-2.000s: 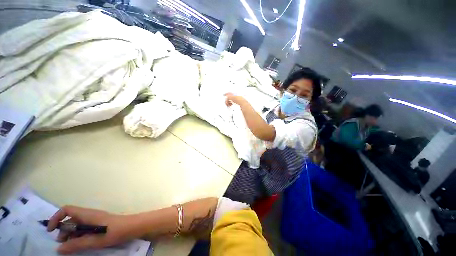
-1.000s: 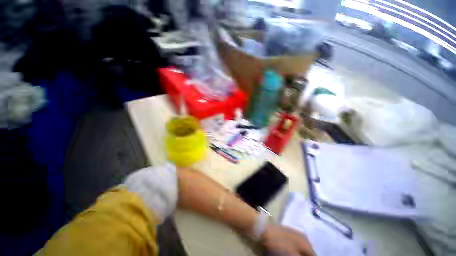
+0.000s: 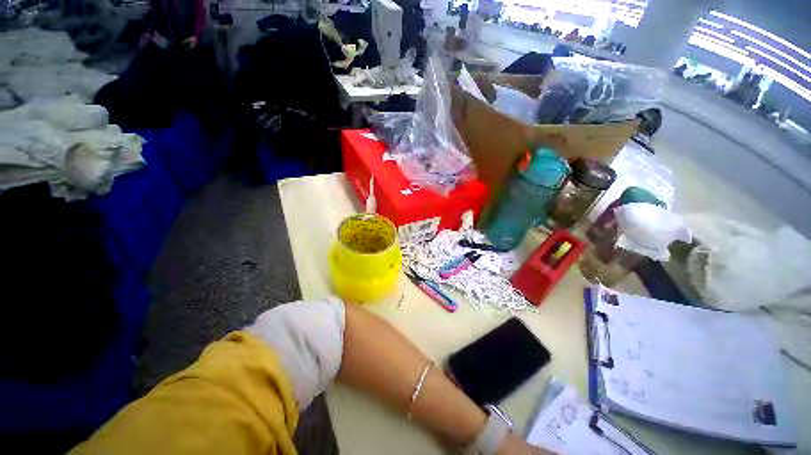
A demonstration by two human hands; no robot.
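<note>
My left arm in a yellow sleeve reaches from the lower left, with a thin bracelet and a pale wrist band. My left hand (image 3: 523, 448) is cut off by the bottom edge beside the near clipboard's paper (image 3: 565, 422); its fingers are hidden. My right hand is not in view. The near clipboard's wire clip (image 3: 618, 432) shows at the bottom edge. A second clipboard (image 3: 590, 355) with printed sheets (image 3: 694, 360) lies farther right. A black smartphone (image 3: 499, 360) lies flat beside my wrist.
Yellow pot (image 3: 365, 264), red box (image 3: 409, 197), snips (image 3: 430, 291), white cord (image 3: 498, 287), red tape dispenser (image 3: 549, 267), teal bottle (image 3: 526, 200), dark bottle (image 3: 582, 194) and brown carton (image 3: 498, 147) stand or lie on the table. White garments (image 3: 756, 267) lie right.
The view has swung from the seated masked person and garment heap to the table's other end. The right hand with the pen has left the picture. The left arm shows more sharply now.
</note>
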